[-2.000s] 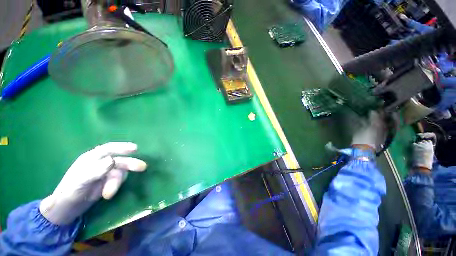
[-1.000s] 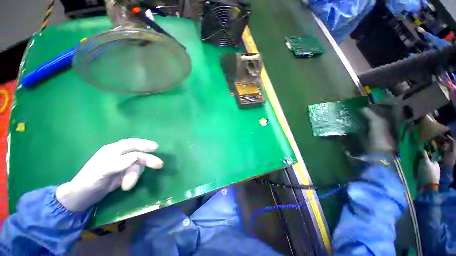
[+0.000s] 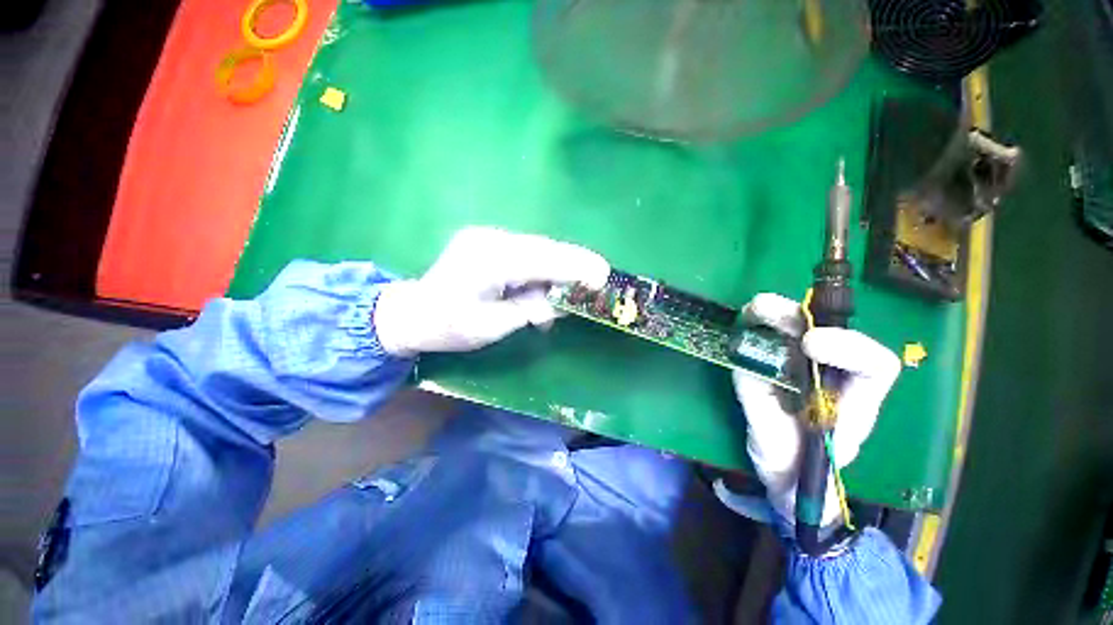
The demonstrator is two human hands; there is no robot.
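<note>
A green circuit board (image 3: 677, 324) is held tilted above the green mat, its long edge towards me. My left hand (image 3: 494, 291), in a white glove, grips its left end. My right hand (image 3: 812, 397), also gloved, holds the board's right end and the soldering iron (image 3: 834, 256) together. The iron points away from me, its metal tip up in the picture, clear of the board. A yellow and a green wire run along its handle. The board's far face is hidden.
The iron stand (image 3: 970, 177) with its yellow-brown sponge (image 3: 924, 232) is at the mat's right edge. A round translucent disc (image 3: 702, 61) and a black fan grille (image 3: 940, 31) are at the top. Yellow rings (image 3: 248, 76) lie on the red surface (image 3: 183, 183) at left. The dark green conveyor (image 3: 1037, 342) is at right.
The view has shifted right. My right hand has come from the conveyor to the mat with the soldering iron. My left hand, empty before, now grips the board.
</note>
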